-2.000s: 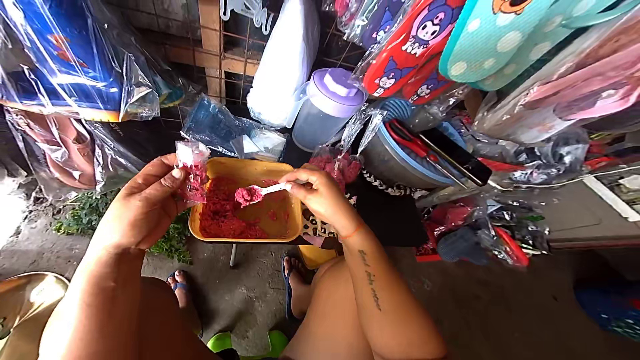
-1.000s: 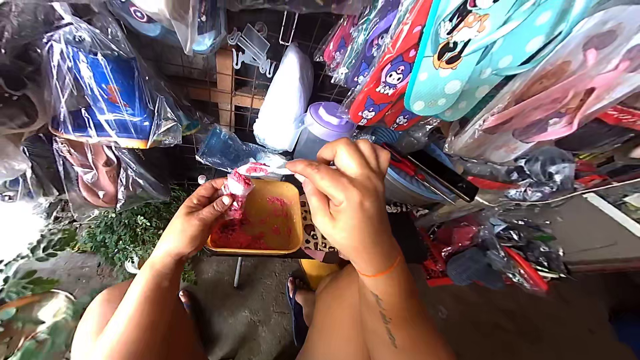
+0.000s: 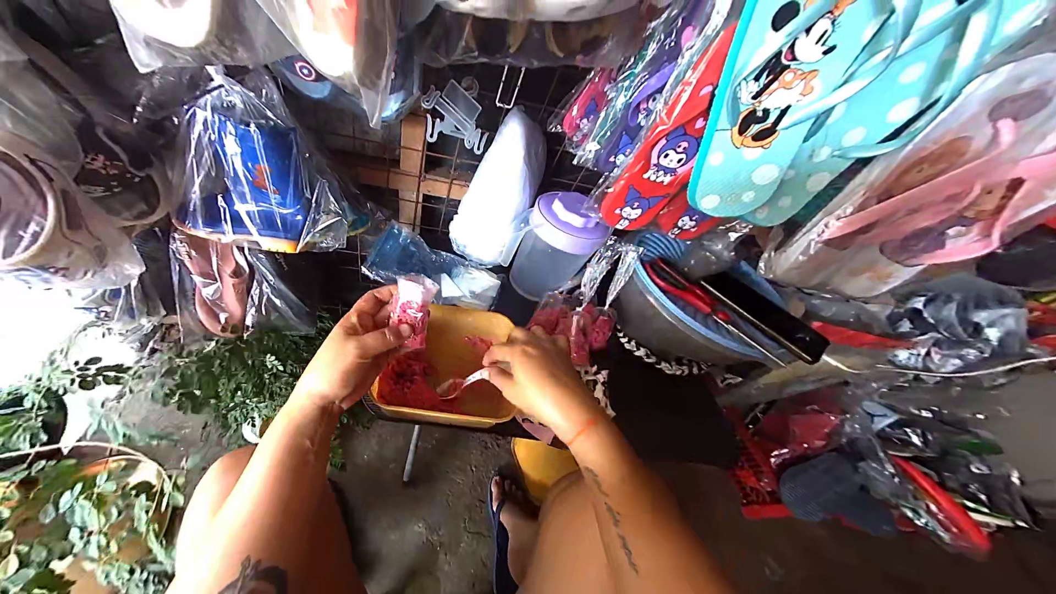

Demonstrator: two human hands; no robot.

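My left hand (image 3: 355, 346) holds a small clear plastic bag (image 3: 412, 313) upright, partly filled with pink-red crumbly stuff, above the left side of a yellow plastic tray (image 3: 495, 323). In my right hand (image 3: 536, 375) is a white plastic spoon (image 3: 472, 380); its bowl dips into the red crumbly stuff (image 3: 406, 381) gathered at the tray's left. Filled, tied small bags (image 3: 577, 323) of similar pink stuff lie just beyond my right hand. What the stuff is, I cannot tell.
Behind the tray stand a pitcher with a purple lid (image 3: 563, 235) and a white plastic bag (image 3: 502, 190). Blue plastic packaging (image 3: 421, 262) lies left of them. A grey basin (image 3: 676, 318) with a phone (image 3: 763, 316) is at right. Bagged slippers (image 3: 672, 157) hang above.
My right hand has lowered the spoon from the small bag's mouth into the tray. My left hand still holds the bag.
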